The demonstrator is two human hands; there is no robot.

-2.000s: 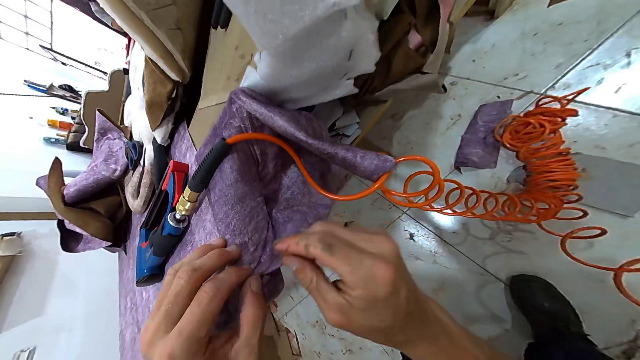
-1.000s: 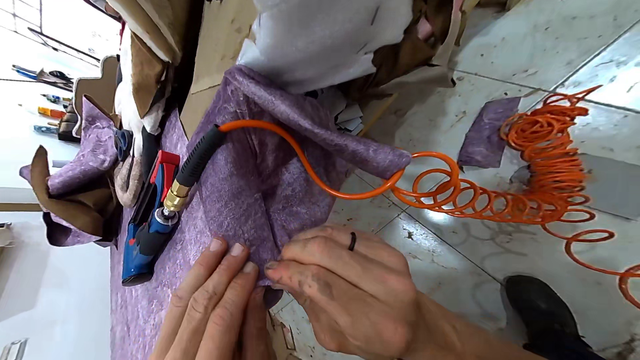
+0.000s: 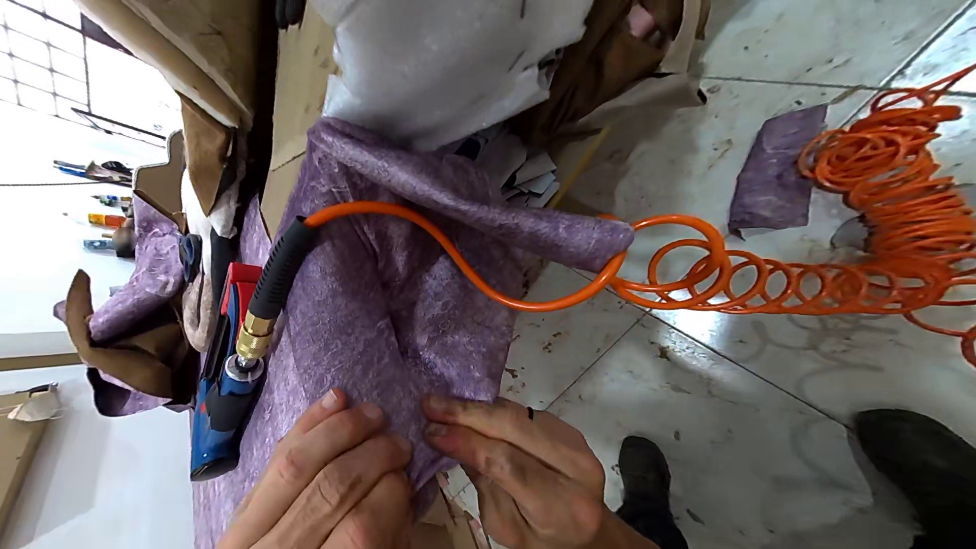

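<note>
Purple mottled upholstery fabric [image 3: 343,335] lies in folds, with a rolled flap across its upper part. My left hand [image 3: 335,473] rests on the fabric's lower part, fingers close together and pressing it; its thumb is hidden. Just to the right, my right hand [image 3: 526,465] pinches the fabric's edge between thumb and fingers and wears a thin dark ring. A blue and red pneumatic tool [image 3: 221,404] lies on the fabric left of both hands, untouched. Its brass coupling [image 3: 254,335] joins an orange coiled air hose [image 3: 518,305], which runs over the fabric to the right.
White padding sheets [image 3: 442,69] and brown material scraps [image 3: 610,84] lie beyond the fabric. On the tiled floor [image 3: 724,396] are a purple fabric scrap [image 3: 778,168] and the hose's bunched coils [image 3: 907,198]. Dark shoes show at lower right. More fabric pieces [image 3: 130,335] sit at left.
My right hand was above the fabric's edge two seconds ago and has come down onto it. My left hand stays on the fabric, its fingers slightly shifted. The pneumatic tool lies as before.
</note>
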